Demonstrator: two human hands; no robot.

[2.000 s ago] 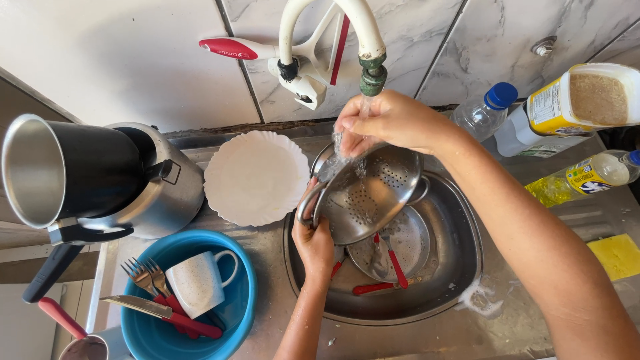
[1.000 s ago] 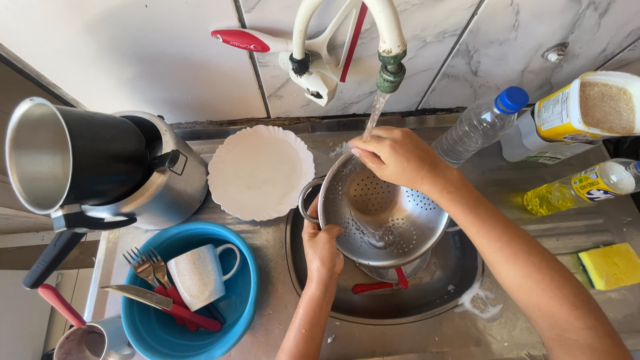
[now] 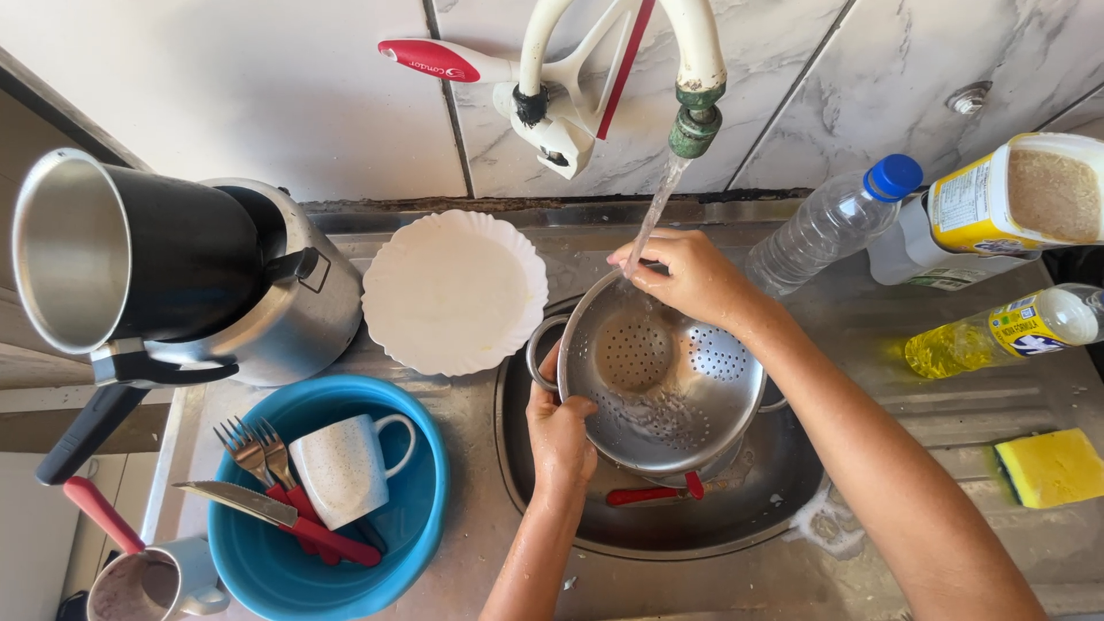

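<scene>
A metal colander point(image 3: 664, 379) is tilted over the sink basin point(image 3: 724, 530), its inside facing up. My left hand point(image 3: 559, 431) grips its left rim near the loop handle, thumb inside. Water runs from the faucet point(image 3: 695, 121) onto the fingers of my right hand point(image 3: 686, 276), which is at the colander's upper rim; whether these fingers grip the rim is unclear. Water pools and runs over the perforated inside. Below the colander, red-handled utensils point(image 3: 642, 496) lie in the basin beside a partly hidden metal item.
A scalloped white plate point(image 3: 455, 293), a blue basin point(image 3: 435, 509) with a mug point(image 3: 341, 470), forks and a knife, and stacked pots point(image 3: 293, 328) stand left. Right are a clear bottle point(image 3: 819, 233), a powder container point(image 3: 970, 207), a yellow liquid bottle point(image 3: 975, 341) and a sponge point(image 3: 1052, 468).
Two seconds ago the colander was tilted more steeply and my right hand was higher, close beneath the faucet. The colander's inside has since turned more upward, and it covers more of the basin.
</scene>
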